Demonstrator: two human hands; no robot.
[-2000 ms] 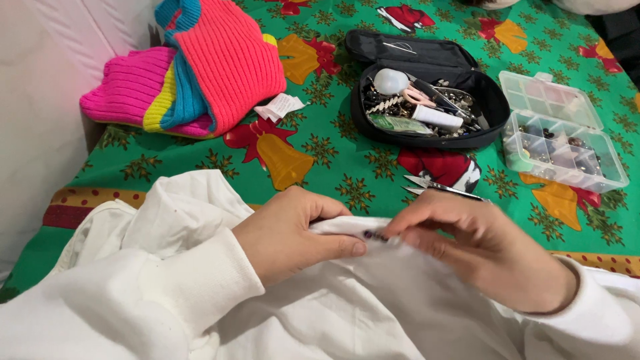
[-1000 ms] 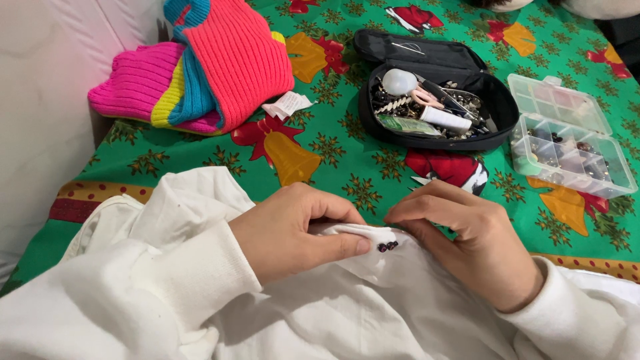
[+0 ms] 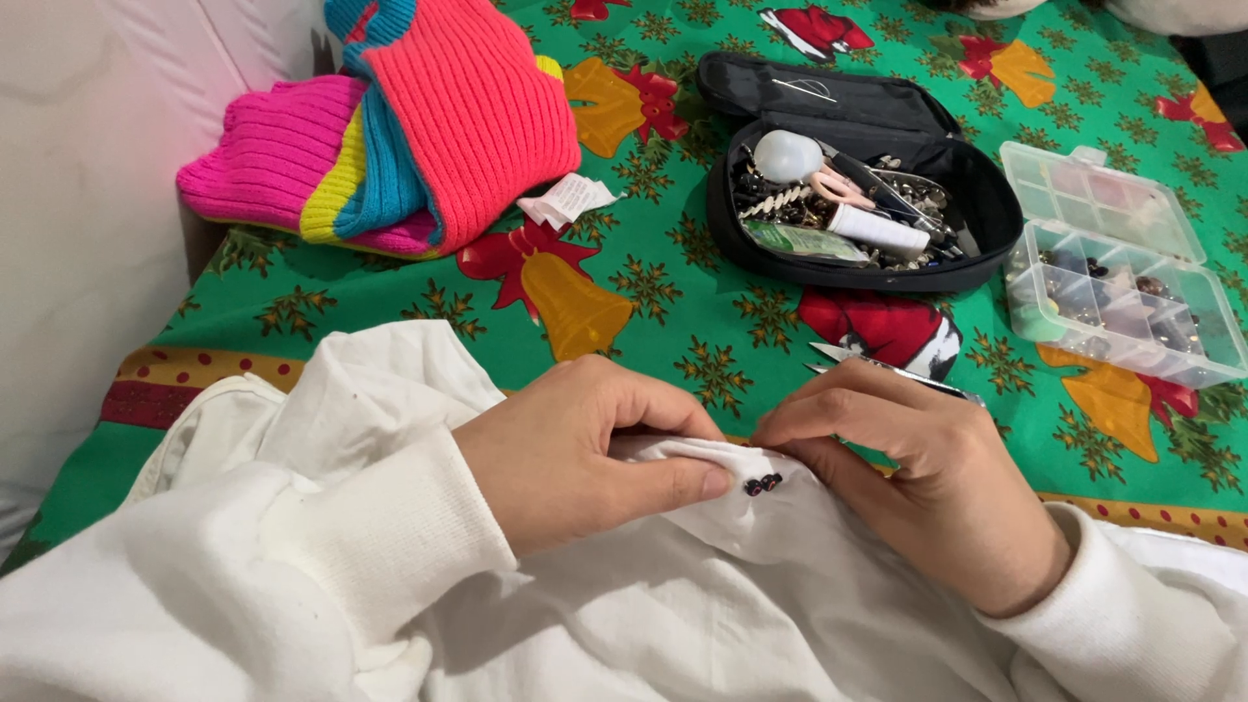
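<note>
White cloth (image 3: 624,604) lies bunched across the lower part of the view. My left hand (image 3: 595,453) pinches a fold of it between thumb and fingers. At the same fold, just to the right, the fingertips of my right hand (image 3: 907,468) are closed on the cloth; whether they also hold a needle or thread cannot be seen. A few small dark beads (image 3: 762,485) sit on the cloth between the hands, beside my left thumb tip. Partly behind my right hand lies a pair of small scissors (image 3: 829,353), only their pointed tips and a strip of metal showing.
An unzipped black case (image 3: 726,234) holds a white thread spool (image 3: 877,230), pink-handled scissors (image 3: 834,187) and beads. Right of it is a clear compartment box (image 3: 1121,351) of beads, lid up. A folded multicoloured knit (image 3: 478,117) lies at the back left on the green patterned tablecloth (image 3: 673,322).
My right hand, blurred at first over the beads, has shifted to the right of them and rests at the fold. The dark beads show clearly now. My left hand keeps its pinch.
</note>
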